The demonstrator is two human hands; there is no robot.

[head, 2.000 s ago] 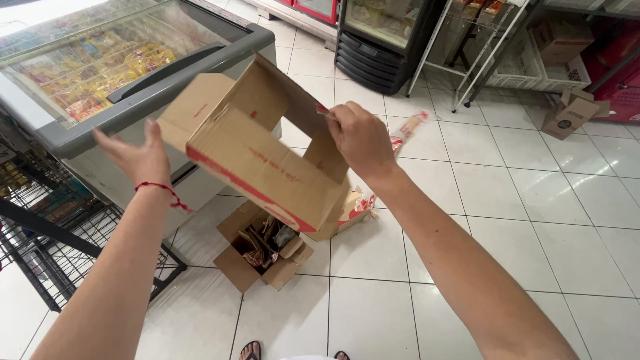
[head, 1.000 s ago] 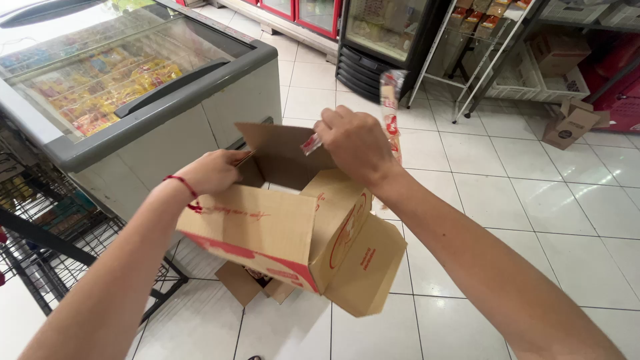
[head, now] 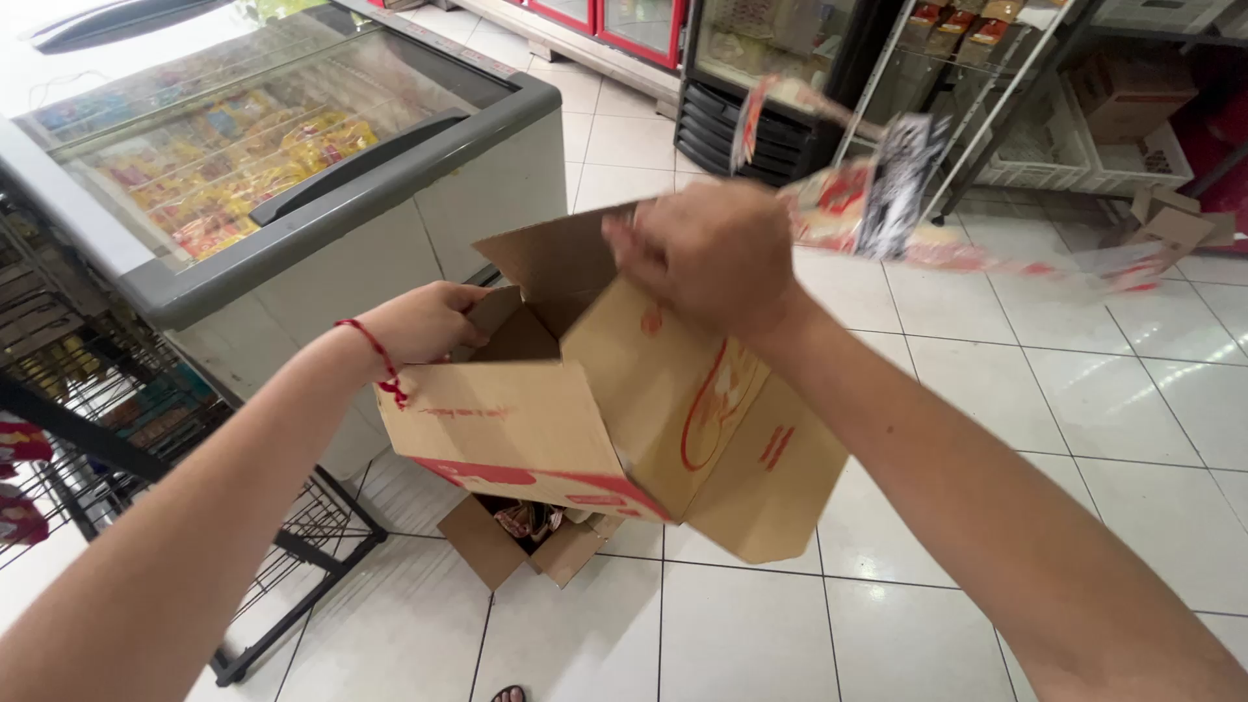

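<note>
A cardboard box (head: 507, 419) with red print hangs tilted in front of me, its flaps spread. My left hand (head: 419, 327), with a red cord bracelet at the wrist, grips the box's left edge, thumb outside and fingers partly hidden. At the box's upper right side is my right hand (head: 717, 258), closed on a long strip of printed packing tape (head: 838, 200). The strip trails off to the right, blurred and twisted, with a black-and-white patch on it. Whether the right hand also touches the cardboard, I cannot tell.
An open carton (head: 487, 546) with crumpled stuff inside stands on the tiled floor below. A chest freezer (head: 497, 132) and a black wire rack (head: 283, 546) are at left. Behind are a drinks fridge (head: 751, 127), shelves with white crates (head: 1131, 166) and a small carton (head: 1170, 229).
The box has been turned from its pose two seconds ago, and my left hand has come from open beside it to gripping its edge. The tape strip now swings out to the right.
</note>
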